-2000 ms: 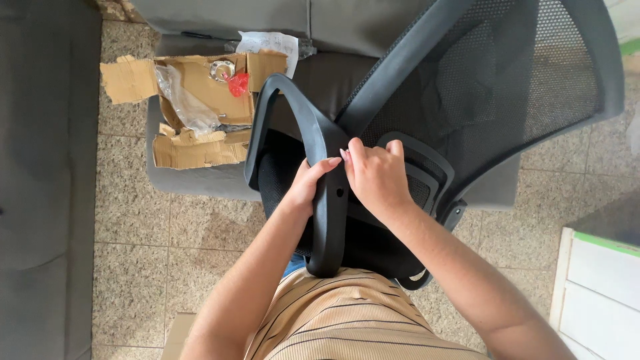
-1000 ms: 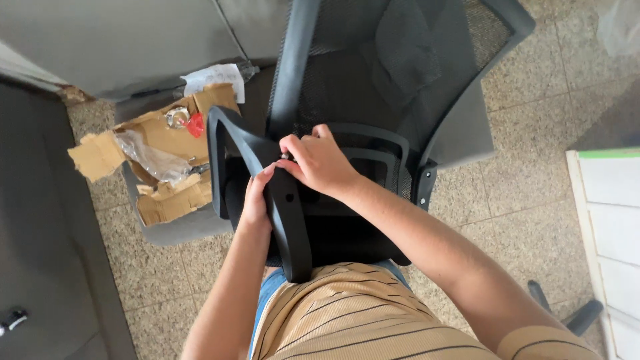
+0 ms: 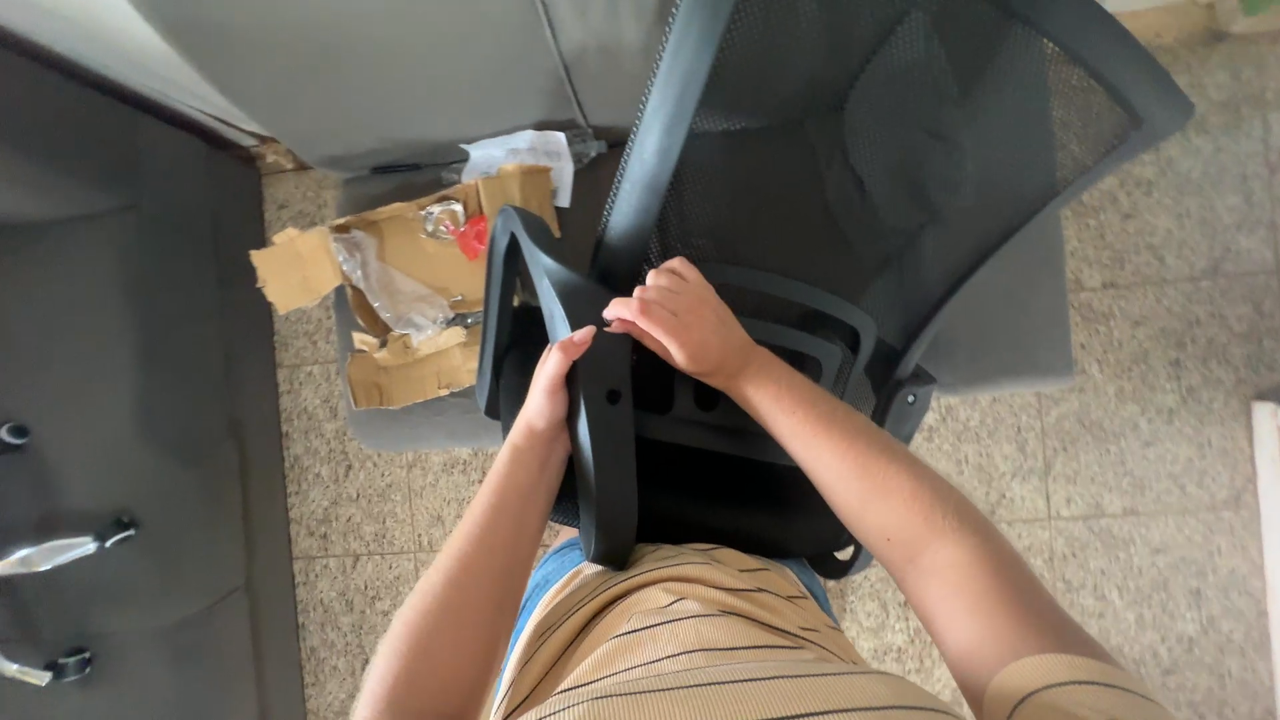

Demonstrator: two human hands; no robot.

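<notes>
A black plastic armrest (image 3: 605, 450) of an office chair stands upright before my body, with a dark round hole low on its face. My left hand (image 3: 553, 385) grips the armrest's left edge, thumb on top. The fingertips of my right hand (image 3: 685, 320) are pinched at the armrest's upper part, at a small dark spot; whether a screw is between them cannot be told. Behind are the mesh backrest (image 3: 900, 130) in its black frame and a bracket (image 3: 908, 400) with a screw at the right.
A torn cardboard box (image 3: 415, 375) with a clear plastic bag (image 3: 390, 290) and a red item (image 3: 473, 237) lies on a grey upholstered seat (image 3: 1000, 350). Beside it is a paper sheet (image 3: 520, 155). Chair-base legs with casters (image 3: 118, 530) rest at the left on a grey sofa.
Both hands have stayed at the upper part of the armrest. The view has shifted, bringing more of the left side into sight.
</notes>
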